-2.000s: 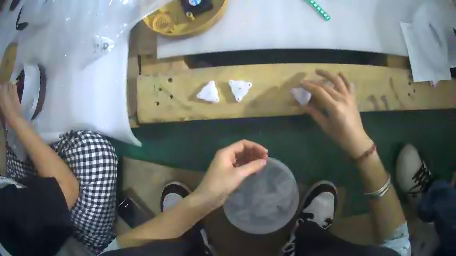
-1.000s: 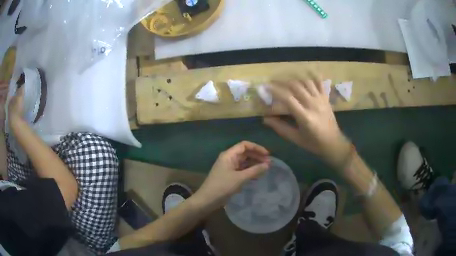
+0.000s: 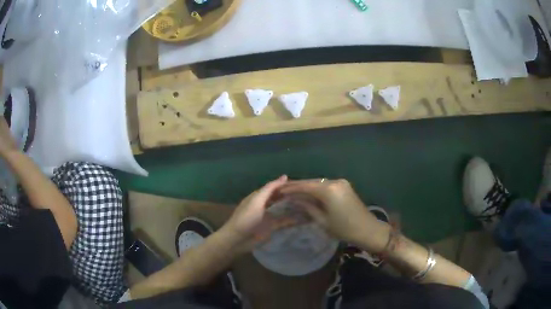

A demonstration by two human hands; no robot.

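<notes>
Several white triangular pieces (image 3: 294, 104) with small holes at the corners lie in a row on the wooden plank (image 3: 326, 114), three towards the left and two towards the right. A round translucent tub (image 3: 296, 265) holding pale pieces stands low between my feet. My left hand (image 3: 257, 211) and my right hand (image 3: 341, 211) meet above the tub, fingers curled and close together. The fingers are blurred and overlap, so I cannot tell whether either hand holds a piece.
A yellow round housing (image 3: 208, 27) with a black module sits beyond the plank. A green strip (image 3: 359, 5) and white paper sheets (image 3: 492, 54) lie on the bench. Clear plastic (image 3: 72, 48) covers the left. A neighbour's arm (image 3: 45, 187) is at left; another person's shoe (image 3: 480, 184) is at right.
A third triangle now lies in the left group. My right hand has moved from the plank down to my left hand over the tub. The view has shifted, moving the bench left and up.
</notes>
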